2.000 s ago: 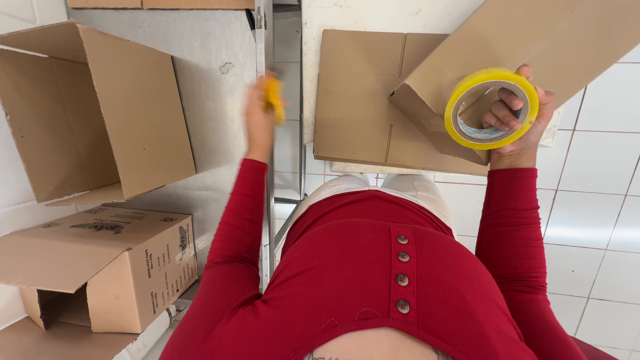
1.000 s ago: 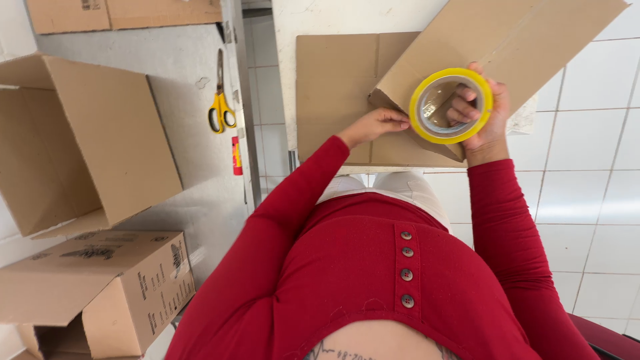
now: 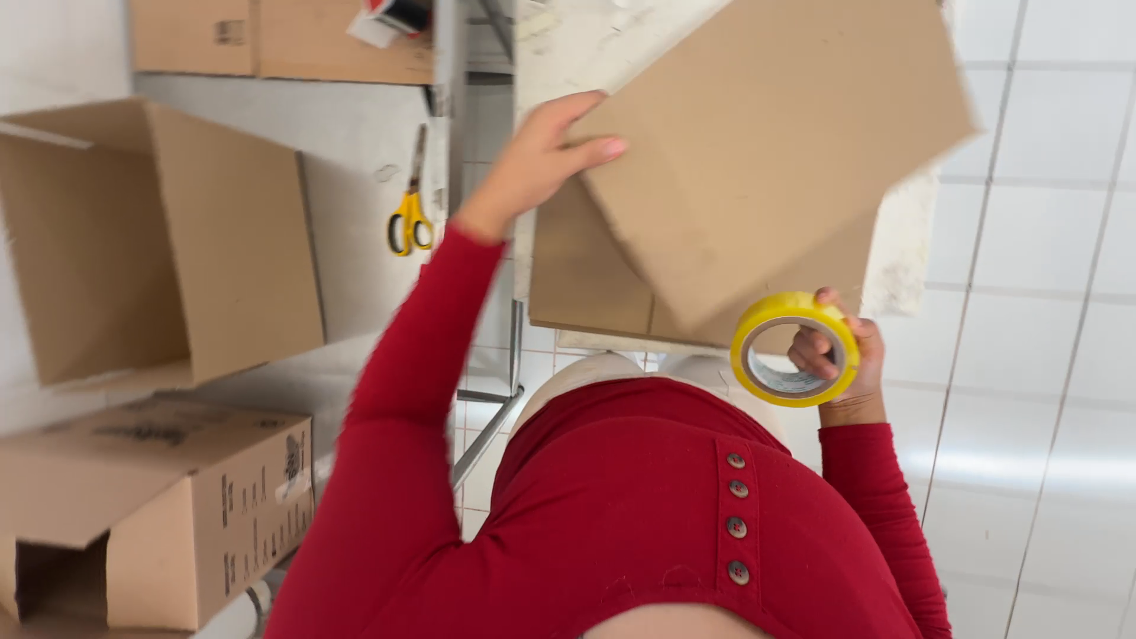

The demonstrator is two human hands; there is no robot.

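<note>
My left hand [image 3: 546,155] is at the left corner of a cardboard box [image 3: 781,133], thumb on its face and fingers at its edge. That box lies tilted over a flat piece of cardboard [image 3: 590,275] on a white table. At the lower right, my right hand [image 3: 839,355] holds a roll of clear tape with a yellow rim [image 3: 750,355], its fingers through the core. The roll is just below the cardboard's lower edge. Yellow-handled scissors [image 3: 411,217] lie on the metal table to the left of my left hand.
An open cardboard box [image 3: 240,266] stands on the metal table at left, with a printed cardboard box [image 3: 253,515] below it. More cardboard [image 3: 337,49] and a red and black object [image 3: 399,13] are at the top left. A metal table leg [image 3: 488,435] stands beside me on the tiled floor.
Two seconds ago my left hand held the scissors; a second ago they lay on the metal table. Since then my left hand has moved to the box's upper left corner, and the box has turned.
</note>
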